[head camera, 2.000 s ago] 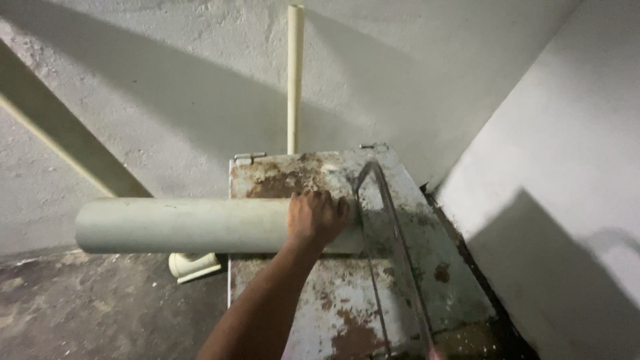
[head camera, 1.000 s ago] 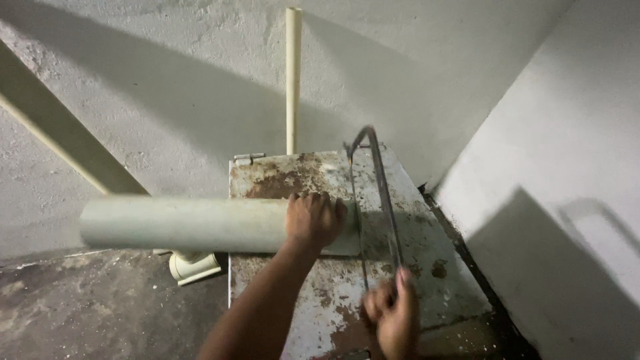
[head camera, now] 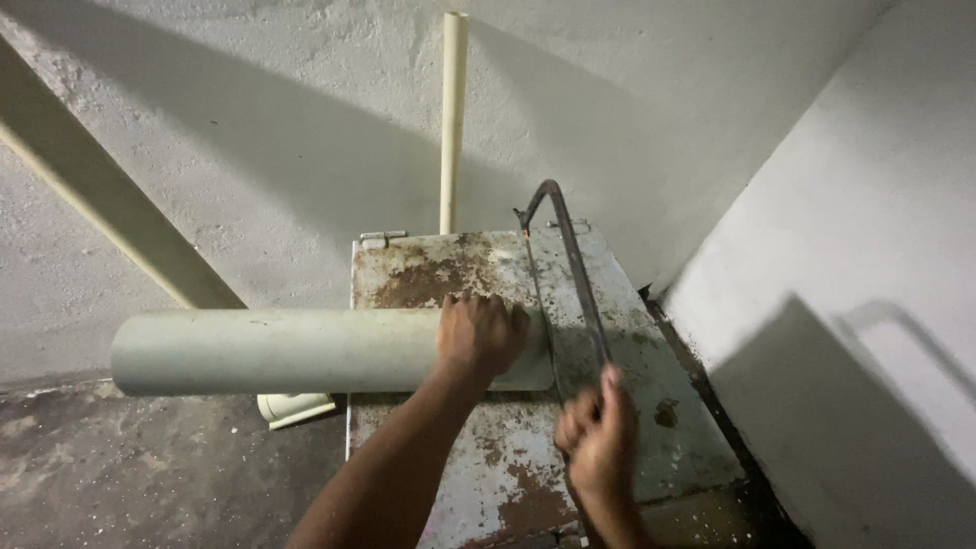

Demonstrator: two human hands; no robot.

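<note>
A thick pale plastic pipe (head camera: 274,351) lies crosswise on a rusty, paint-worn metal cabinet top (head camera: 526,457), its left part jutting past the edge. Over the pipe near its right end rests my left hand (head camera: 482,332), fingers curled on its upper side. My right hand (head camera: 598,427) grips a hacksaw (head camera: 578,274) by its near end; the handle is mostly hidden by the hand. The saw's thin blade runs down at the pipe's right end; how deep it sits there cannot be told.
A thin cream pipe (head camera: 454,122) stands against the back wall. A wide pipe (head camera: 114,183) leans at the left. On the floor below the long pipe is a cream pipe fitting (head camera: 296,408). A white wall (head camera: 862,252) rises close on the right.
My right hand, only barely in view at the lower edge two seconds ago, has come up into view with the hacksaw. My left hand stays on the pipe.
</note>
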